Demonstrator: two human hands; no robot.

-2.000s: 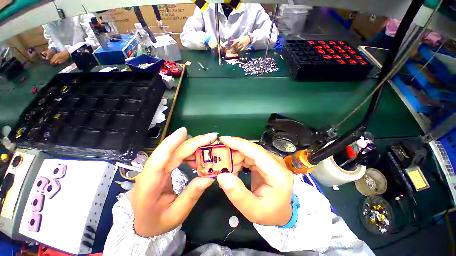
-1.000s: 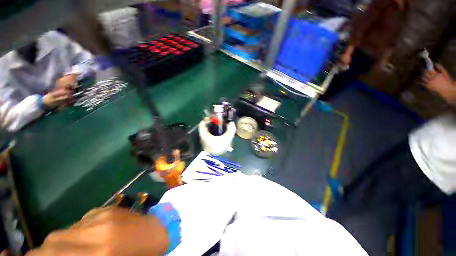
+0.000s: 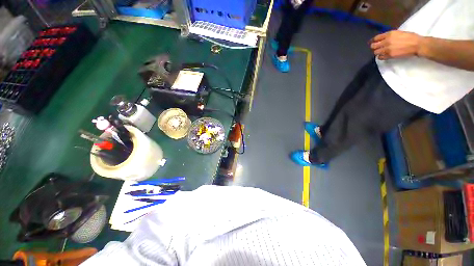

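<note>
Neither of my hands shows; only a white striped sleeve fills the bottom middle. Nearest in front of it, blue pens or tweezers lie on white paper on the green mat. A white round holder stands behind them with tools upright in it. A round yellowish tin and a clear dish with shiny silver and gold bits stand to its right. The red housing is not in view.
A black stand with a fan-like guard and an orange handle are lower left. A black box with a pale pad is behind. A black tray with red parts is upper left. A person in white stands in the right aisle, by cartons.
The view has swung right and down towards the aisle. The hand and blue wristband have left the picture. The red housing held two seconds ago is no longer seen.
</note>
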